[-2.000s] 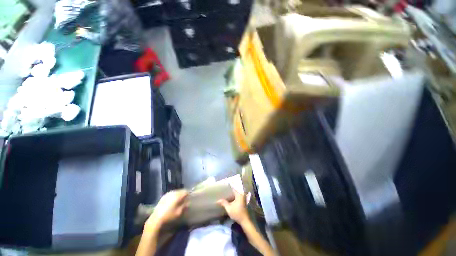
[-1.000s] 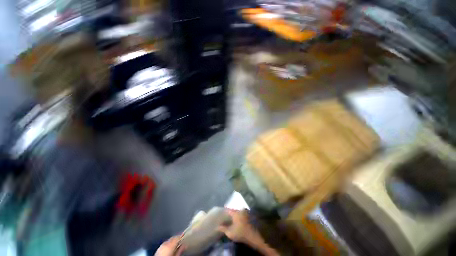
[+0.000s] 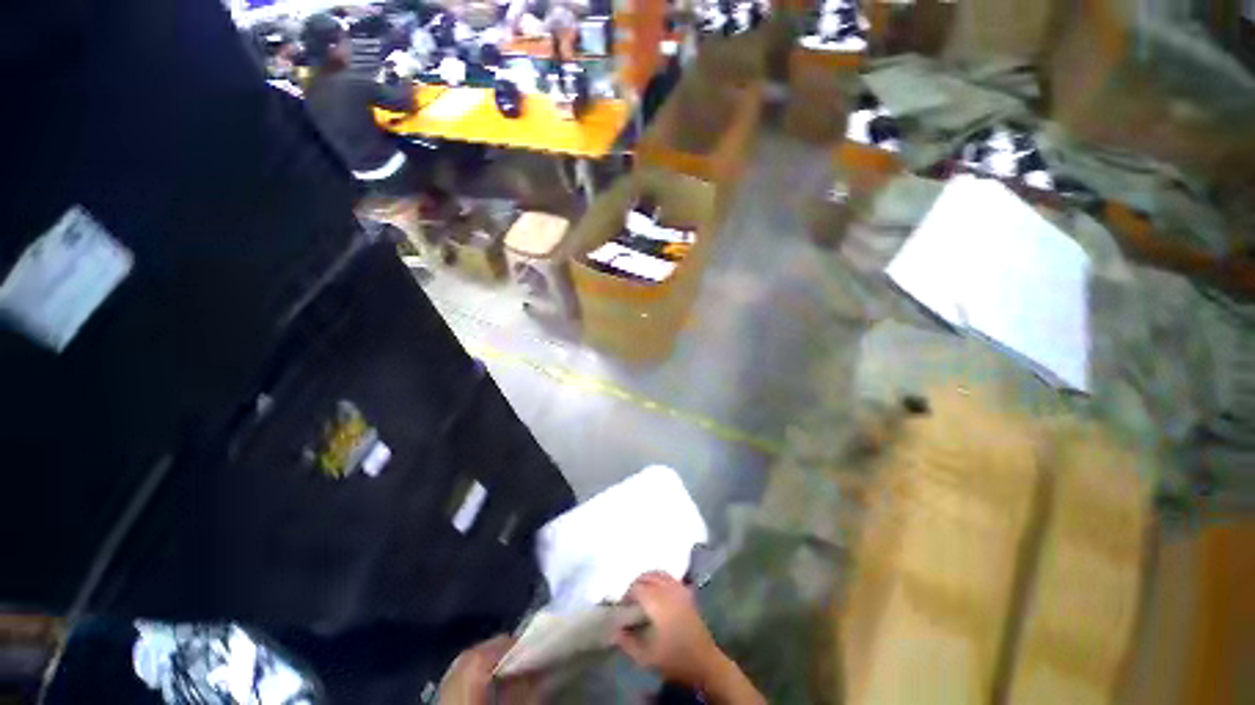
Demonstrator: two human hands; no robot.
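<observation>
My right hand (image 3: 666, 623) is at the bottom centre, closed on the near edge of a pale sheet or flat piece; the grey-tan part (image 3: 567, 636) lies between my hands. A white sheet (image 3: 626, 534) extends forward beyond my fingers; whether it is one stack with the tan part I cannot tell. My left hand (image 3: 472, 674) is at the bottom edge, partly cut off, holding the left end of the tan part. Its fingertips are partly hidden.
Stacked black crates (image 3: 372, 455) rise close on the left. Tan cartons (image 3: 950, 551) and a grey-green cloth (image 3: 881, 365) with a white sheet (image 3: 1012, 276) are on the right. Ahead are an open carton (image 3: 633, 310), a stool (image 3: 537, 237), an orange bench (image 3: 496, 121) and a person (image 3: 344, 117).
The view has swung from the black crates and cartons to an aisle beside tall black crates. Both hands still hold the flat piece; its white part now shows larger.
</observation>
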